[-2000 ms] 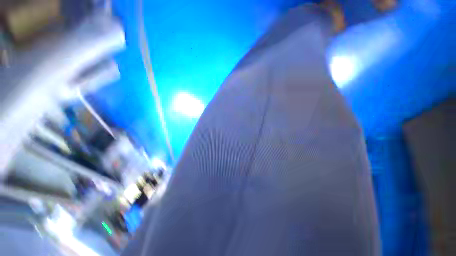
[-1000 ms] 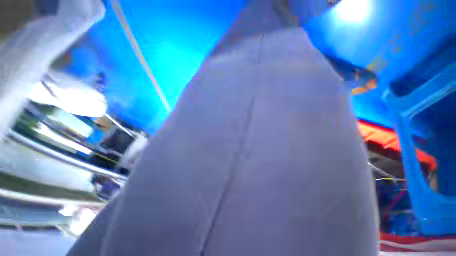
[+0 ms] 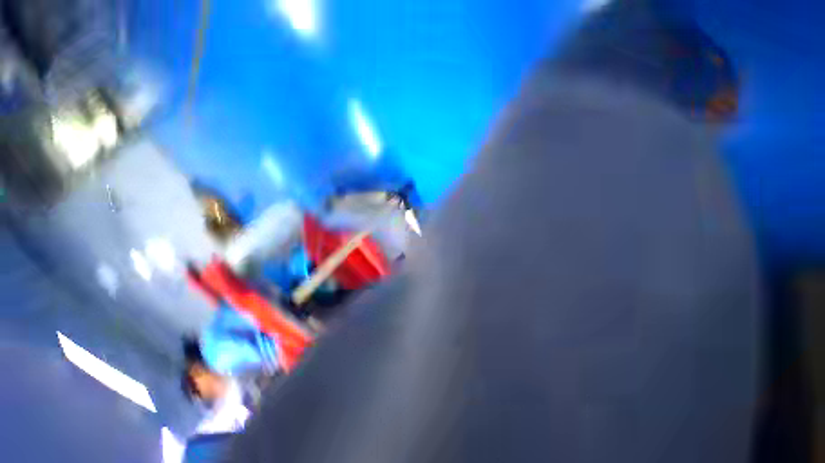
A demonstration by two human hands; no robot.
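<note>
Neither of my hands is in view. Large grey trousers (image 3: 579,271), my own legs, fill the middle and right of the blurred picture. Behind their left edge, red items (image 3: 348,253), which may be trays, show small in the background. A longer red strip (image 3: 258,312) lies slanted to their lower left. What they rest on cannot be told.
The glossy blue floor (image 3: 434,72) spans the top, with a thin yellowish line (image 3: 197,59) at upper left. A person in blue (image 3: 237,344) is at lower left, small and blurred. A dark brownish shape (image 3: 803,362) stands at the right edge.
The view has swung and blurred. The blue stool and the red items at the right have left the picture. Red items and a person in blue now show at the left.
</note>
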